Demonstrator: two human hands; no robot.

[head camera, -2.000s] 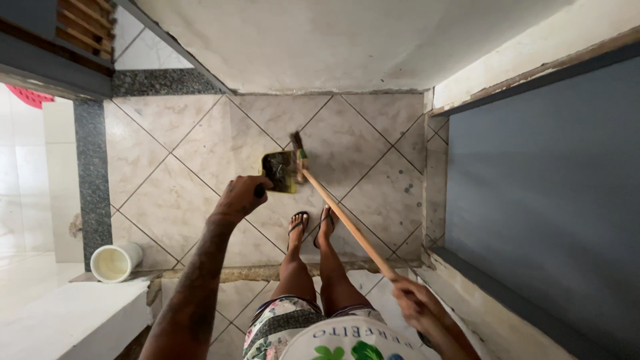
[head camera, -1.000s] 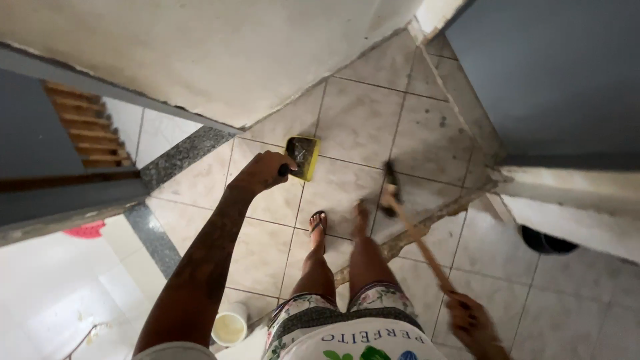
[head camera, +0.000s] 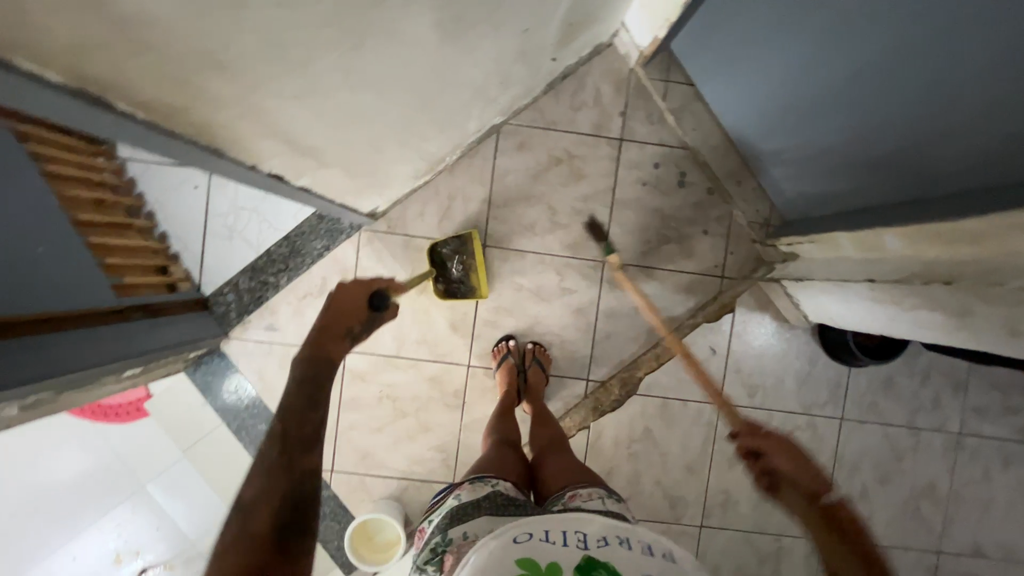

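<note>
My left hand (head camera: 360, 312) is closed around the handle of a yellow dustpan (head camera: 482, 268), whose pan holds dark debris and lies over the floor tiles ahead of my feet. My right hand (head camera: 780, 464) grips the wooden handle of a broom (head camera: 668, 336). The broom's dark bristled head (head camera: 596, 230) is to the right of the dustpan and apart from it. Whether the bristles touch the floor I cannot tell.
A white bucket (head camera: 376, 542) stands at the lower left near my legs. Pale walls (head camera: 320, 88) border the tiles. A rough-edged threshold (head camera: 616, 396) crosses the floor by my feet. A dark round container (head camera: 860, 344) is at the right, a pink mat (head camera: 112, 405) at the left.
The broom head, beside the dustpan two seconds ago, is now apart from it to the right. My feet have come together. The view has turned.
</note>
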